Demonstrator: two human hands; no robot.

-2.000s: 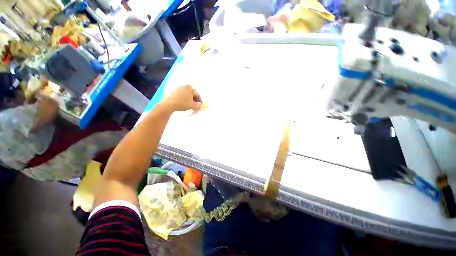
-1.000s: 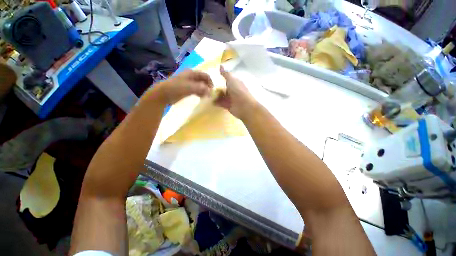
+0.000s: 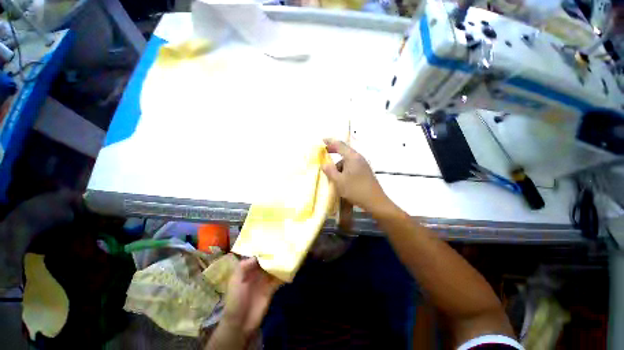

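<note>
A pale yellow fabric piece (image 3: 284, 222) hangs over the front edge of the white machine table, its upper part overexposed on the tabletop. My left hand (image 3: 252, 294) grips its lower corner below the table edge. My right hand (image 3: 350, 174) pinches its upper right edge on the table, left of the sewing machine head (image 3: 445, 61). A brown strip (image 3: 345, 216) hangs over the table edge just below my right hand, partly hidden. More yellow fabric (image 3: 183, 52) lies at the table's upper left.
White-grey strips (image 3: 239, 24) lie at the upper left. Right of the needle area are a black rectangle (image 3: 448, 152), blue-handled snips (image 3: 498, 180), a screwdriver (image 3: 527, 189) and black scissors (image 3: 586, 210). Below the table is a basin heap of cream fabric (image 3: 174, 290) with an orange object (image 3: 213, 237).
Both hands have moved from the table's far left to the front edge, bringing yellow fabric with them. My left hand is now below the edge. The view has shifted towards the machine.
</note>
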